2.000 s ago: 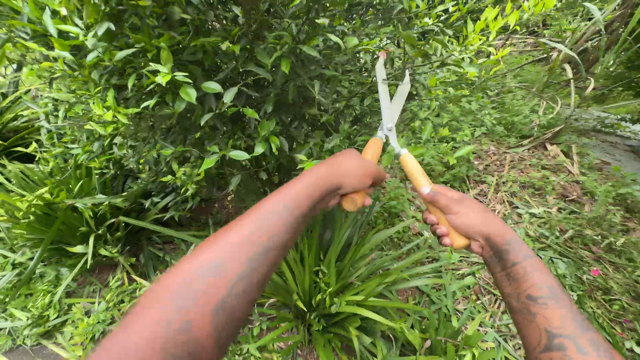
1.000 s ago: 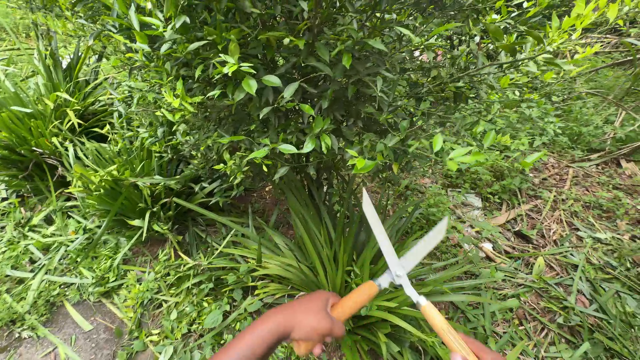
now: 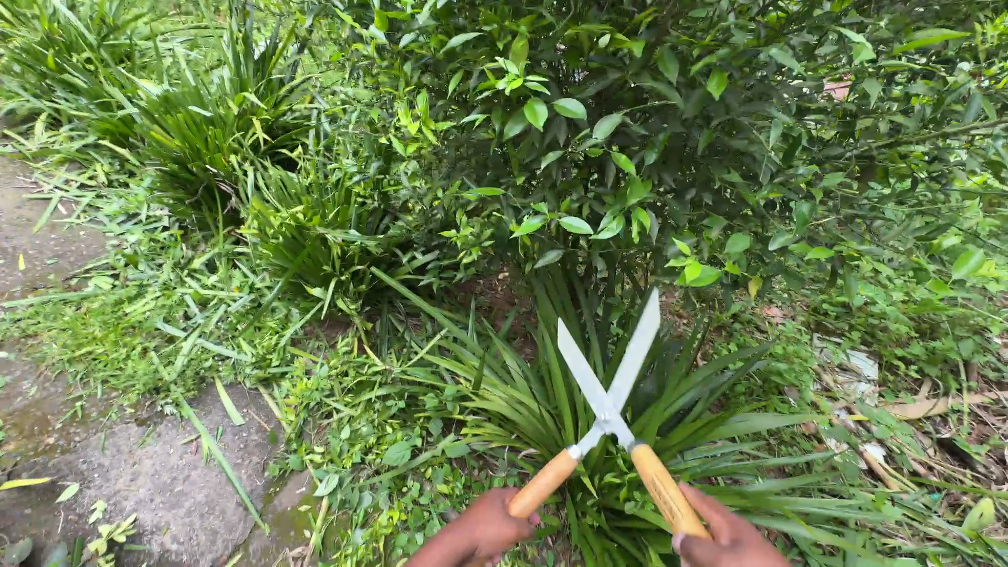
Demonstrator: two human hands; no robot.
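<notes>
Hedge shears (image 3: 606, 413) with steel blades and wooden handles are in both hands, at the lower middle of the view. My left hand (image 3: 498, 521) is closed round the end of the left handle, and my right hand (image 3: 724, 531) grips the right handle, partly cut off by the bottom edge. The blades are spread in a V and point up and away, over a clump of long strap-shaped leaves (image 3: 504, 394). Behind the blade tips stands a dense leafy shrub (image 3: 614, 150). No leaf is plainly between the blades.
More strap-leaved clumps (image 3: 205, 134) grow at the upper left. A stone slab (image 3: 157, 488) with cut leaves on it lies at the lower left. Low ground plants (image 3: 370, 441) cover the soil beside it. Pale litter (image 3: 854, 370) and dry stalks (image 3: 937, 405) lie at the right.
The shears and both hands have come down from high beside the shrub to low over the strap-leaved clump. Both hands have kept hold of the handles. The view has turned left and down.
</notes>
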